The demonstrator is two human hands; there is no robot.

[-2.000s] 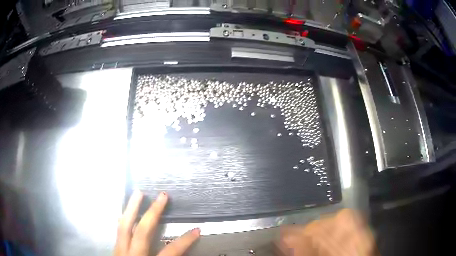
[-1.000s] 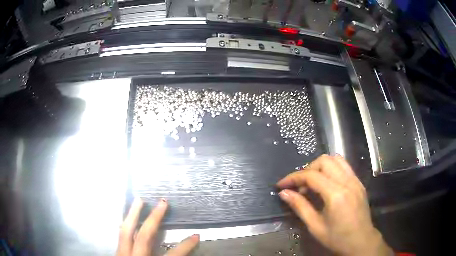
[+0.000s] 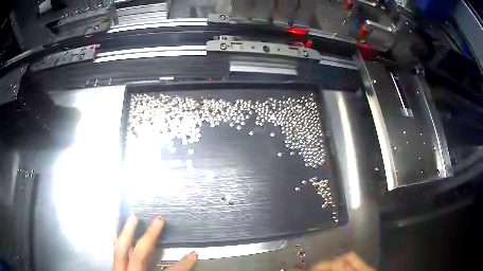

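A black tray [image 3: 249,174] with a raised rim lies in front of me. Many small shiny metal parts [image 3: 304,124] are spread along its back and right side, with a few loose ones on the grained floor. My left hand [image 3: 143,246] is at the tray's front left edge, fingers apart, cut off by the frame's bottom; I cannot see anything held in it. My right hand [image 3: 341,263] is at the bottom edge, blurred and mostly out of the picture, its fingertips hidden. Small shiny bits [image 3: 301,254] lie at the bottom edge near it.
A steel bench surface [image 3: 87,174] with strong glare is left of the tray. A rail with a metal block [image 3: 265,48] runs behind it, with red lights near. A grey metal panel with a slot [image 3: 410,137] stands at the right.
My right hand reached into the tray's right front part, then drew back to the bottom edge. The view has shifted slightly. My left hand stays at the tray's front left.
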